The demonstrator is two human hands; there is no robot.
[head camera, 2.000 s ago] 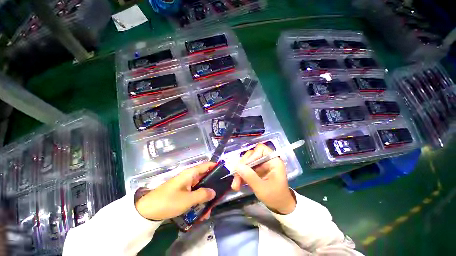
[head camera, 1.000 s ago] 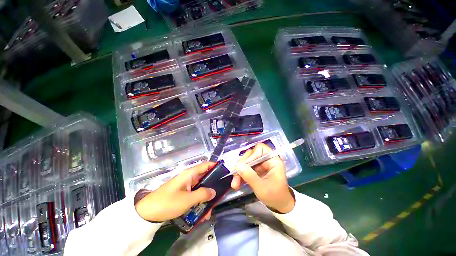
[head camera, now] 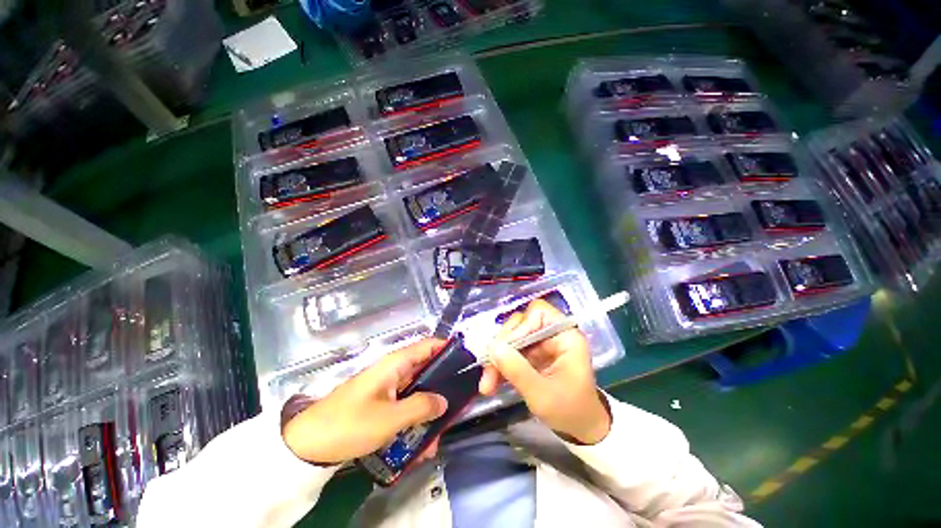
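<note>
My left hand [head camera: 361, 410] holds a phone unit [head camera: 446, 384] at a slant over the near edge of the clear working tray [head camera: 248, 242]. Its blue-silver circuitry end points down toward my coat, its plain black end up toward the tray. My right hand [head camera: 549, 363] holds pale tweezers [head camera: 578, 318], with the tip at the right edge of the black part. Whether the tip carries a piece is too small to tell. A long dark adhesive strip [head camera: 483, 222] lies loose across the tray's right column, its near end by my left fingers. Other phones sit in the tray pockets.
A tray stack with phones [head camera: 642, 335] stands to the right, above a blue stool [head camera: 800, 345]. More trays [head camera: 877, 201] are at the far right. A taller tray stack [head camera: 129, 382] is at the left. Metal uprights [head camera: 57, 222] and white paper [head camera: 260, 44] are at the upper left.
The phone and both hands stay in nearly the same place. The tweezers and right fingers have shifted very slightly at the phone's upper end.
</note>
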